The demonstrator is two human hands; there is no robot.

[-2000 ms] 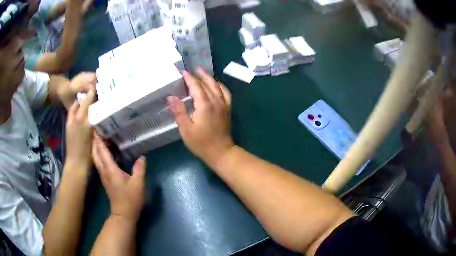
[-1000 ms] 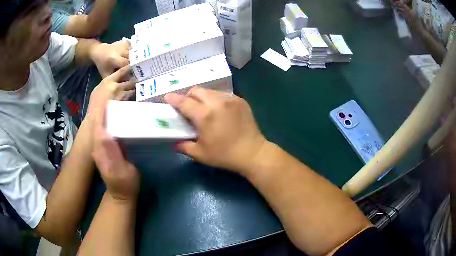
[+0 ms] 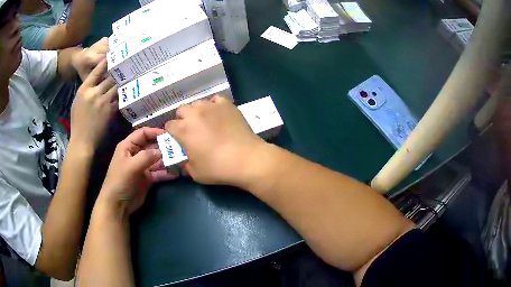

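Observation:
A long white carton (image 3: 260, 116) with blue lettering at its left end lies on the green table in front of the stack. My right hand (image 3: 215, 140) lies over its middle and grips it; the carton shows on both sides of the hand. My left hand (image 3: 140, 162) is at the carton's left end, fingers curled against it, partly behind the end. Just beyond is a stack of several long white cartons (image 3: 173, 84) with blue lettering and small green marks. My right hand hides the carton's middle.
A light blue phone (image 3: 386, 112) lies at right beside a slanting cream pole (image 3: 437, 106). Stacks of white cards (image 3: 328, 21) and a loose card (image 3: 279, 37) are at the far centre. An upright carton (image 3: 228, 25) stands behind the stack. A person (image 3: 33, 140) sits at left, hands by the stack.
The carton held raised and blurred a second ago is now lower, beside the stack's near side. My hands have closed in around it. The camera view has shifted, so the phone and cards appear higher and further left.

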